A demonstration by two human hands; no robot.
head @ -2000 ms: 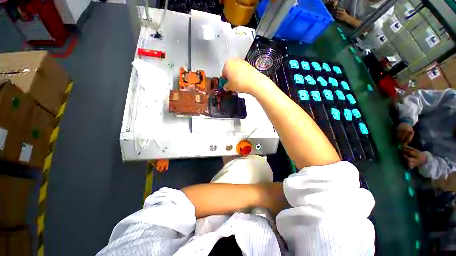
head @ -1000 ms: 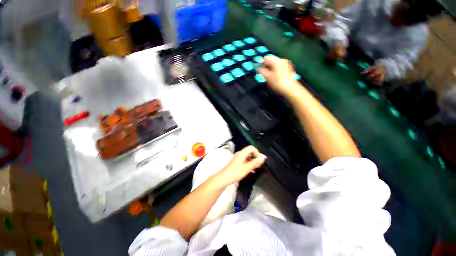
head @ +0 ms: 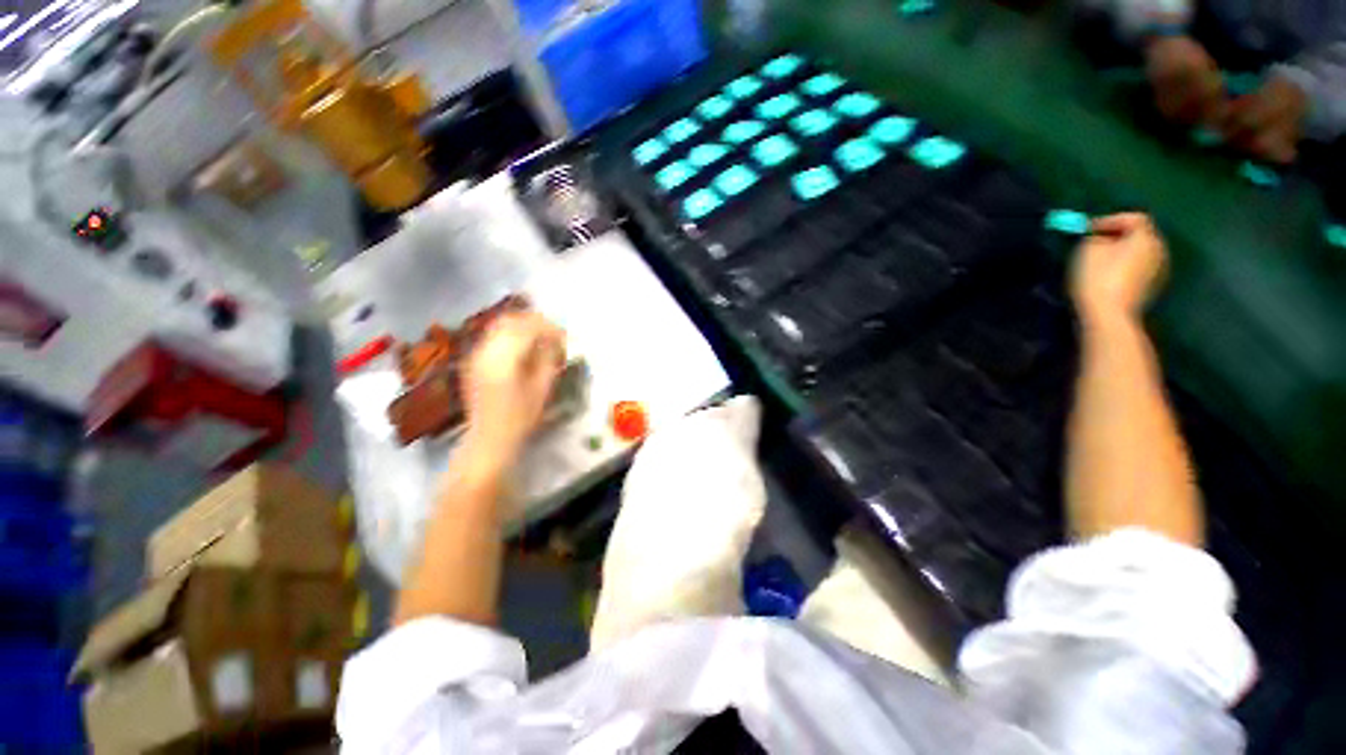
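My right hand [head: 1125, 266] is at the right over the green conveyor, its fingertips closed on a turquoise part [head: 1069, 221]. My left hand [head: 511, 369] is over the copper-brown fixture [head: 428, 409] on the white machine and covers its right part. Blur and the hand's back hide whether the left fingers hold anything. Rows of turquoise parts [head: 775, 149] lie in the far half of a black tray [head: 827, 273].
A second black tray [head: 945, 457] lies nearer my lap. A red-orange knob [head: 627, 421] is on the machine's front edge. A blue bin [head: 620, 59] stands behind the fan [head: 561, 199]. Another person's hands [head: 1225, 103] are across the green conveyor [head: 1019, 89]. Cartons [head: 251, 590] are at left.
My right hand has moved from the tray's parts out to the conveyor, with a turquoise part at its fingertips. My left hand has moved from near my lap to the fixture. The view has turned.
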